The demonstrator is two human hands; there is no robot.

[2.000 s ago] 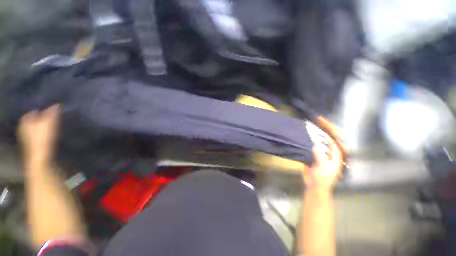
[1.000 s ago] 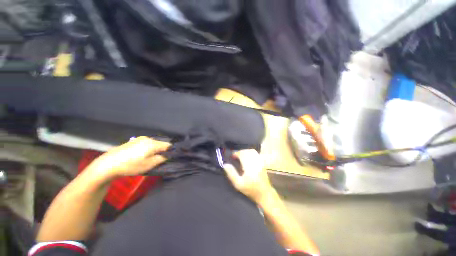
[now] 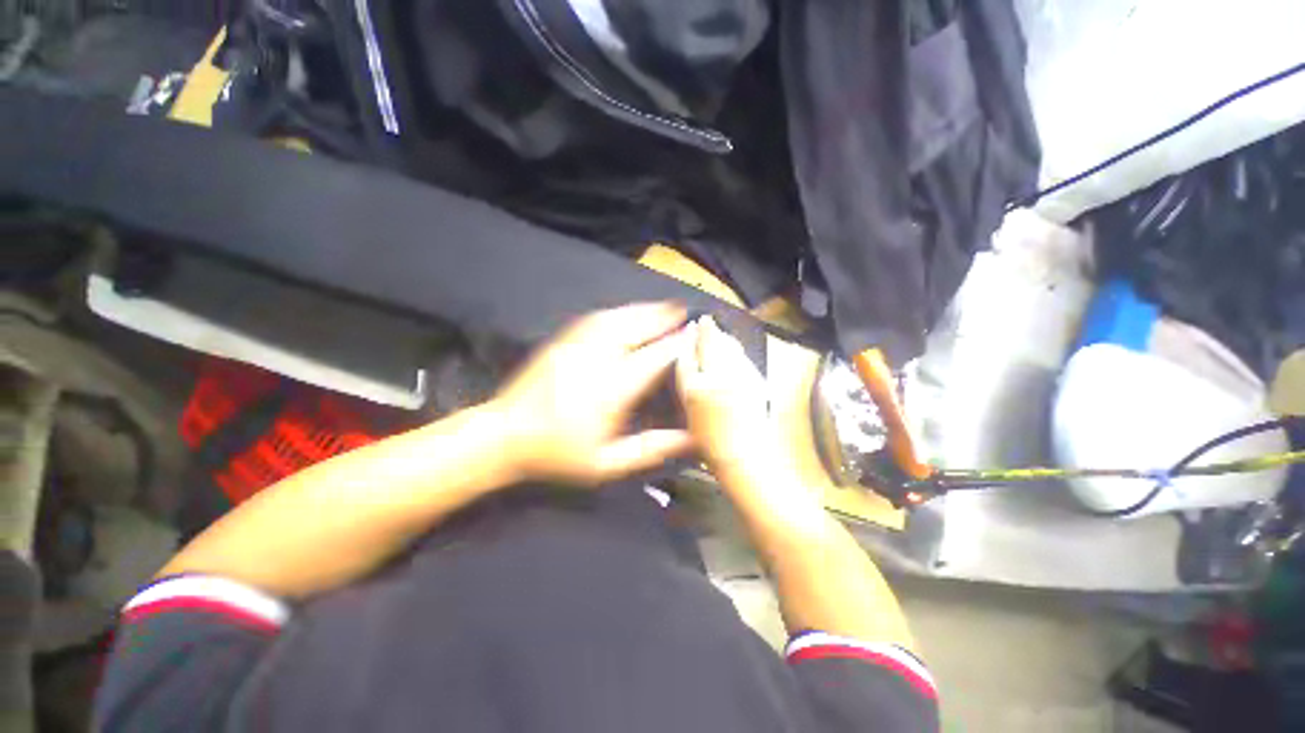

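Observation:
The long dark padded board (image 3: 429,251) runs from the left edge to the centre right. A dark garment (image 3: 741,332) lies at its right end, hard to tell from the board. My left hand (image 3: 584,394) is over the board's near side, fingertips on the dark cloth, thumb apart below. My right hand (image 3: 723,394) pinches the cloth close beside my left fingertips. The cloth between and under my hands is partly hidden. The steam iron (image 3: 866,415), silver with an orange-brown handle, is parked right of my hands on a tan surface (image 3: 792,408).
A pile of dark garments (image 3: 601,86) lies behind the board, some hanging down (image 3: 916,172). A red basket (image 3: 272,423) is below left, near a pale bar (image 3: 258,351). A yellow-green hose (image 3: 1059,470) runs right past a white-and-blue container (image 3: 1116,430).
My hands have moved up and right from the bunched cloth near my body to the board's right end, and are closer together. The iron stays parked. The view has tilted slightly.

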